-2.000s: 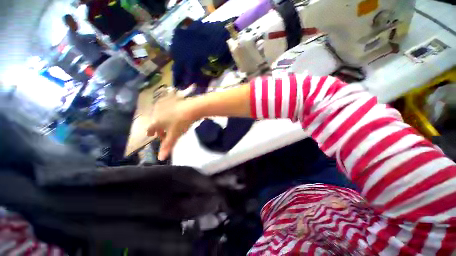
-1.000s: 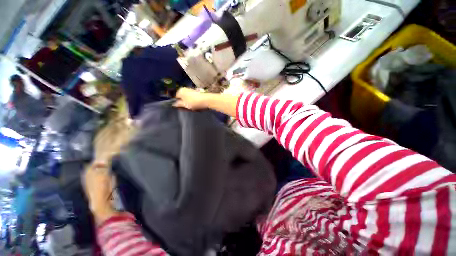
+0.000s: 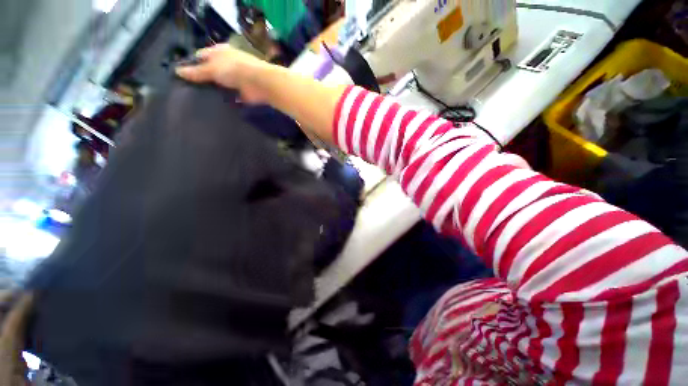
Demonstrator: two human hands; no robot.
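The dark charcoal garment is held up and spread out, blurred, over the left and middle of the view. My right hand is raised at the upper left, its fingers closed on the garment's top edge. My left hand seems to be the blurred skin-toned shape at the left rim, beside the garment; it is cut off and its fingers are not clear. Dark navy cloth shows beside the garment at the table edge.
The white sewing machine with an orange sticker stands behind my right arm. Black scissors handles lie on the white table. A yellow basket with pale and dark cloth is at right. Grey-white cloth pieces lie low in the middle.
My right hand has moved up and left from near the machine, lifting the garment's edge. The garment is now spread wider and further left. My left hand has moved towards the left rim.
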